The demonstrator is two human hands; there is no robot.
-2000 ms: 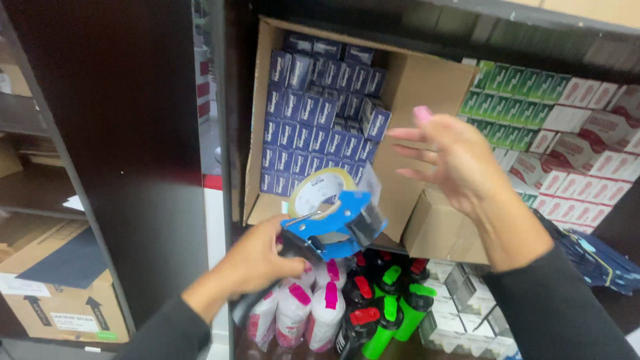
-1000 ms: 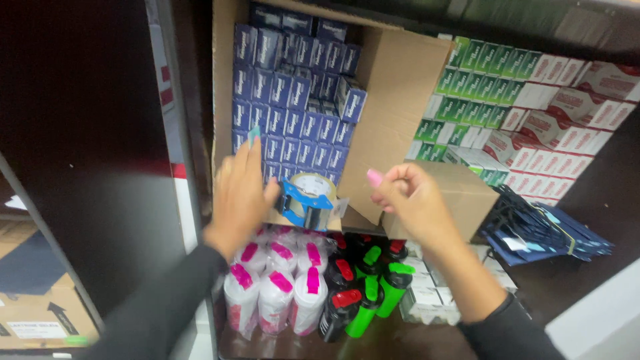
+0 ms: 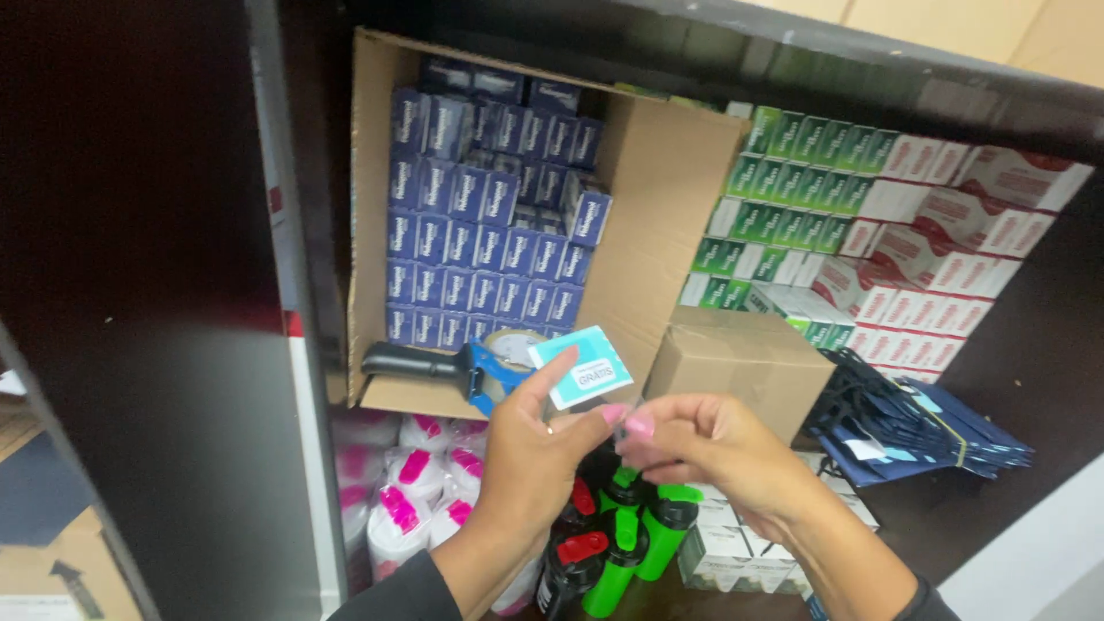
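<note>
My left hand (image 3: pixel 539 448) holds a small turquoise-and-white printed card (image 3: pixel 583 366) between its fingers. My right hand (image 3: pixel 711 448) meets it, thumb and fingertips pinching what looks like a small clear piece of tape. Behind my left hand, a blue tape dispenser (image 3: pixel 487 379) with a black handle and a roll of tape lies on the lower flap of an open cardboard box (image 3: pixel 660 198). That box stands on its side, filled with stacked dark blue product boxes (image 3: pixel 461 241).
Right of the open box are a closed carton (image 3: pixel 733 366), green-and-white boxes (image 3: pixel 802 181), red-and-white boxes (image 3: pixel 931 250) and dark blue bags (image 3: pixel 940 431). Below stand white bottles with pink lids (image 3: pixel 405 509), black and green shaker bottles (image 3: pixel 617 552) and white boxes (image 3: pixel 724 548). A dark cabinet panel (image 3: pixel 147 259) rises at left.
My left hand held the tape dispenser at first; it now rests on the box flap. The turquoise card is now in my left hand, and both hands have come together.
</note>
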